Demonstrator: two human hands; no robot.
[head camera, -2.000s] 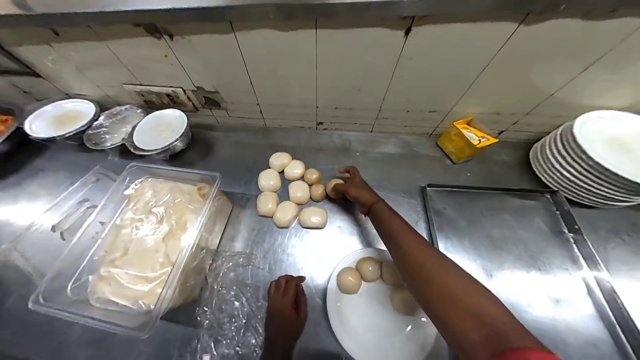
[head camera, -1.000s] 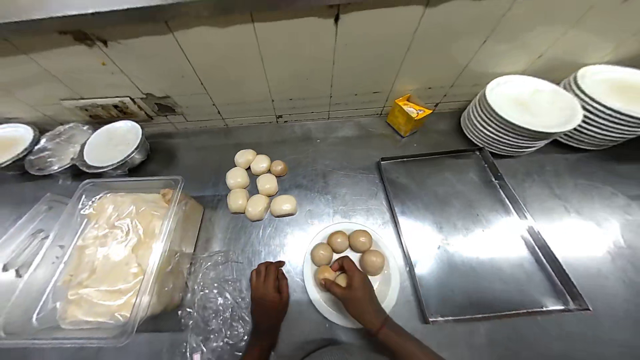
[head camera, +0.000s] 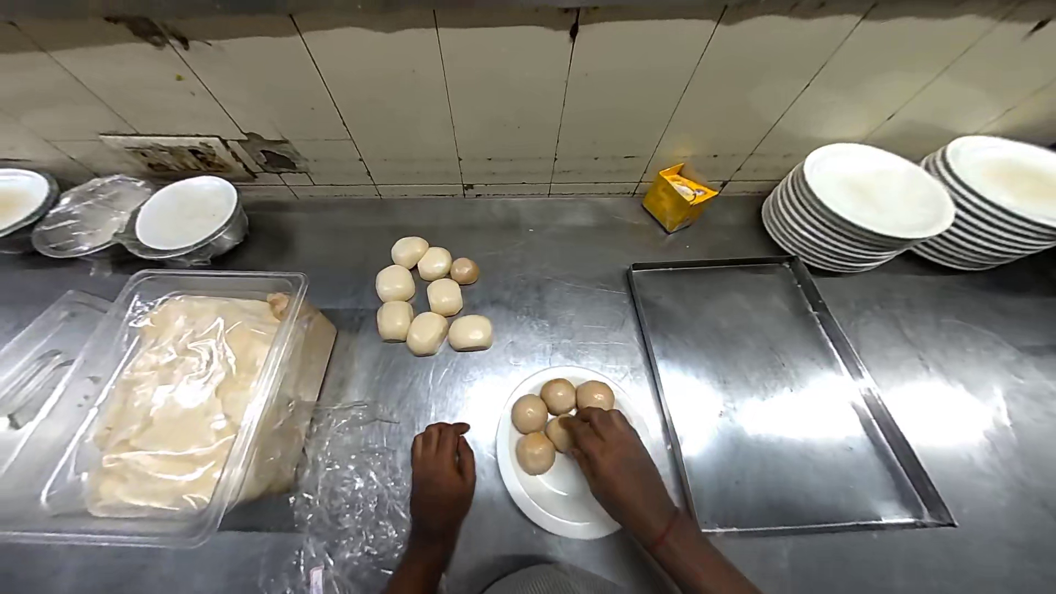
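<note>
A white plate (head camera: 561, 503) lies before me with several light brown dough balls (head camera: 535, 453) on its upper part. My right hand (head camera: 615, 458) reaches over it, fingertips on a dough ball (head camera: 561, 433) in the middle of the group; whether they grip it is hard to tell. Left of the plate, my left hand (head camera: 444, 478) rests on the steel counter with fingers loosely curled and nothing visible in it. Farther back sit several paler dough balls (head camera: 427, 333) in a loose cluster, with one small browner ball (head camera: 464, 271) at its right edge.
A clear plastic tub (head camera: 198, 396) of film-covered dough stands left, its lid (head camera: 41, 363) beside it. Crumpled plastic film (head camera: 355, 487) lies near my left hand. An empty metal tray (head camera: 784, 396) is at right, with stacked plates (head camera: 858, 206), more plates (head camera: 990, 206) and a yellow carton (head camera: 676, 198) behind.
My right hand has moved from the cluster at the back to the plate, and browner balls from beside the cluster are gone from there. The plate holds more balls. The view has shifted.
</note>
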